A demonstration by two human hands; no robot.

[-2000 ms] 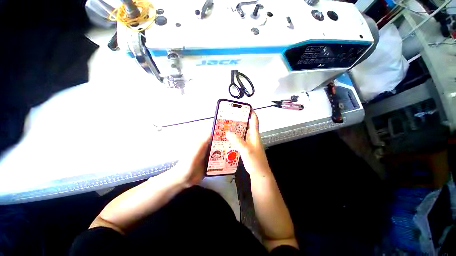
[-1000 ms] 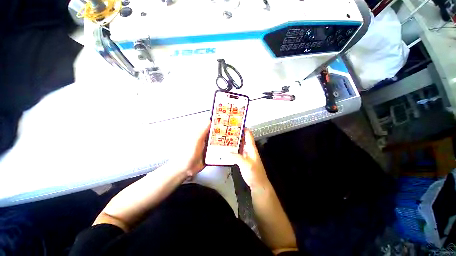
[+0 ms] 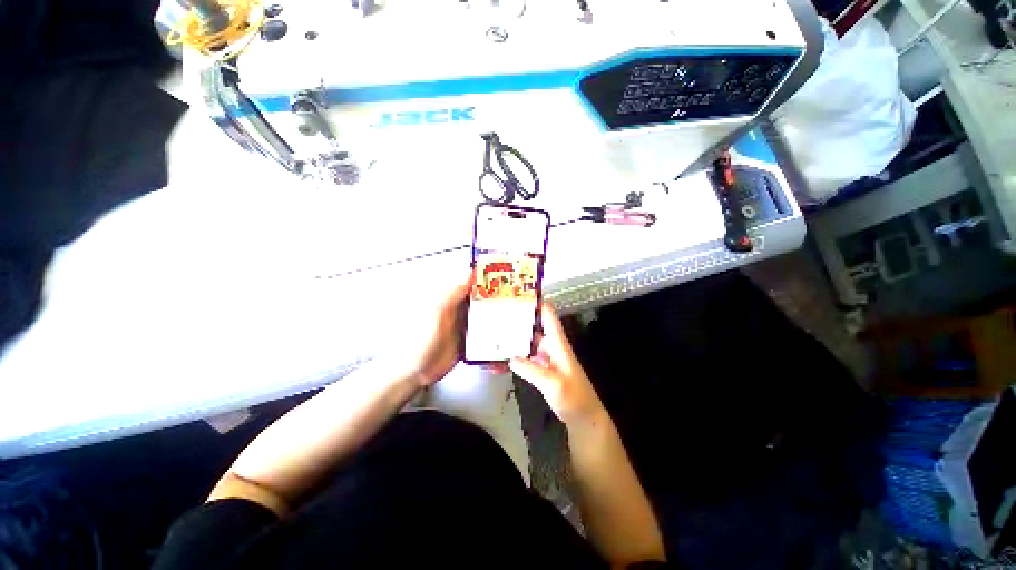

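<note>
A smartphone [image 3: 507, 284] is held upright in both hands over the table's front edge. Its screen is mostly white with a red and orange band in the middle. My left hand [image 3: 446, 334] grips the phone's left side. My right hand [image 3: 554, 362] holds its lower right side, with the thumb at the bottom of the screen. Black-handled scissors [image 3: 508, 173] lie just above the phone's top edge. The white sewing machine [image 3: 490, 95] stands behind them.
Pink-handled snips [image 3: 624, 216] lie right of the phone. A dark tool [image 3: 732, 206] lies at the table's right end. The ruler strip runs along the table's front edge [image 3: 657, 271]. Dark cloth [image 3: 78, 145] is at the upper left. A white bundle [image 3: 852, 123] is behind at the right.
The view has shifted, so the machine appears further up and left than two seconds ago. The screen went from pink and red to mostly white. My right thumb moved down to the screen's bottom.
</note>
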